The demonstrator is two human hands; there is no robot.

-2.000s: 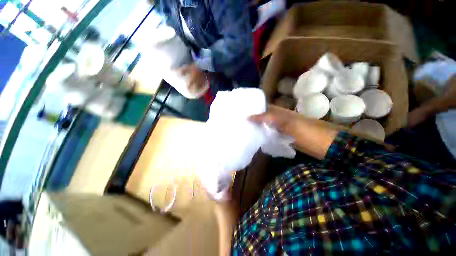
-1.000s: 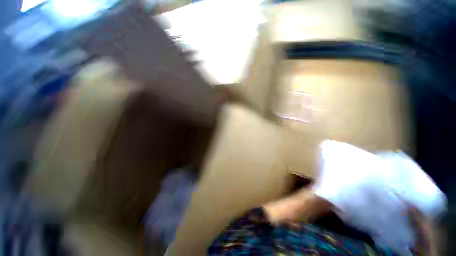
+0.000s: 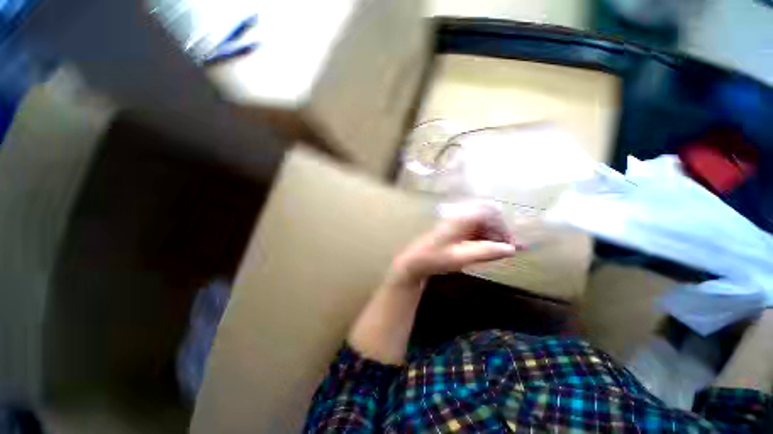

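Observation:
A soft white bag (image 3: 678, 212) stretches from the middle to the right edge; its left part is blurred and washed out. My left hand (image 3: 464, 242) is over the brown board, fingers bent and thumb along them, at the lower left edge of the blurred white area; whether it pinches something is unclear. Clear rings (image 3: 428, 148) lie on the brown board (image 3: 525, 80) above my left hand. My right forearm (image 3: 750, 360) shows at the lower right below the bag; the right hand is cut off by the frame edge, so its grip is hidden.
A deep open carton (image 3: 127, 254) is on the left, with a whitish-lilac bundle (image 3: 202, 339) inside and a wide flap (image 3: 314, 280) towards me. Another carton (image 3: 364, 80) stands behind, with a dark blue slim tool (image 3: 233, 42) on top. A red item (image 3: 719, 161) is at right.
The view has swung from the carton of white cups to the deep carton and the board. The white bag, bunched between my hands earlier, is now spread out to the right, and my hands are farther apart.

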